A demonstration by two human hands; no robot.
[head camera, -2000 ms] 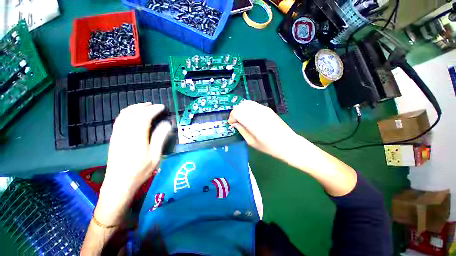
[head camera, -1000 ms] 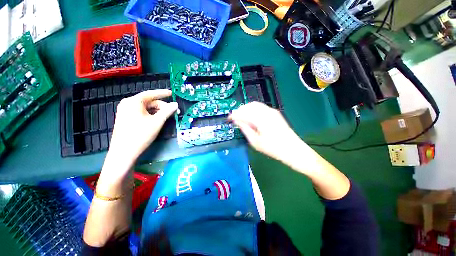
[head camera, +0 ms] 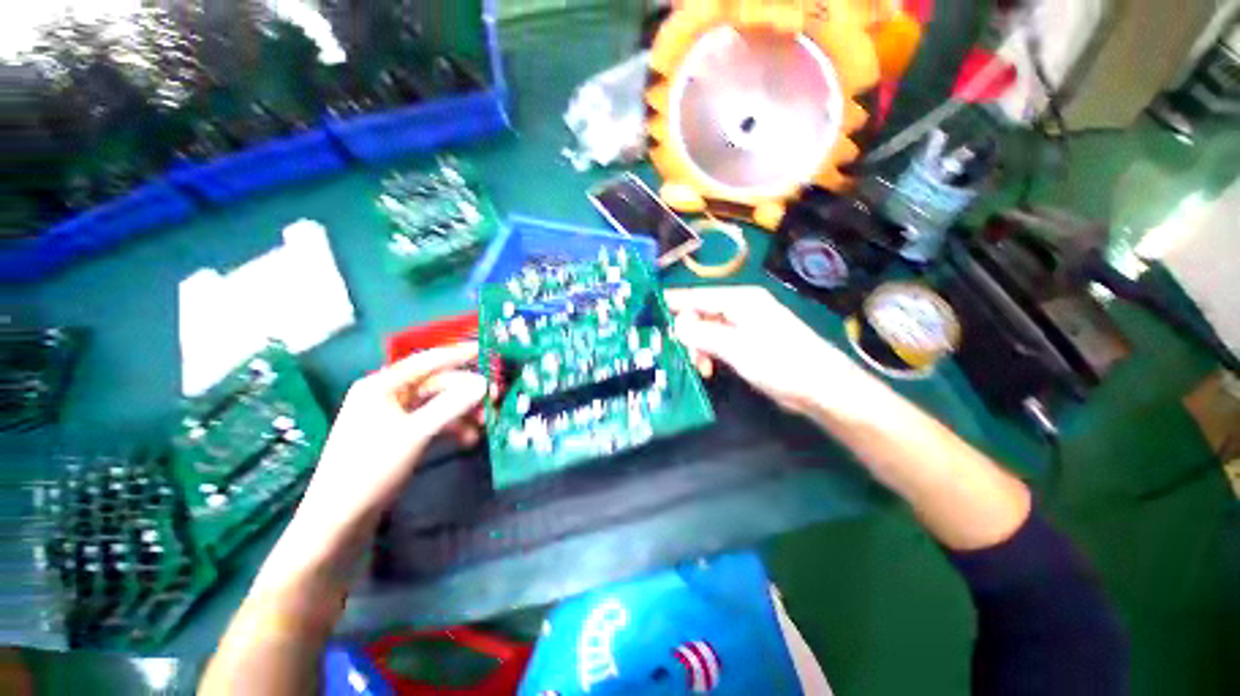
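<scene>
A green circuit board point(head camera: 585, 356) with white parts and dark slots is held up above the black support tray point(head camera: 585, 496), tilted and slightly blurred. My left hand point(head camera: 433, 404) grips its left edge. My right hand point(head camera: 728, 333) grips its right edge. The board and hands cover most of the blue parts bin point(head camera: 524, 245) and the red parts bin point(head camera: 433, 335) behind it.
A stack of boards point(head camera: 438, 218) stands behind the bins. More boards point(head camera: 252, 442) and a white sheet point(head camera: 265, 306) lie left. Long blue storage bins point(head camera: 259, 166) are at back left. An orange fan point(head camera: 752, 109), phone point(head camera: 645, 218), tape roll point(head camera: 717, 249) and solder reel point(head camera: 908, 328) are right.
The board has been lifted off the tray, and both hands now hold its sides. The view has shifted up, bringing in the fan, storage bins and board stack.
</scene>
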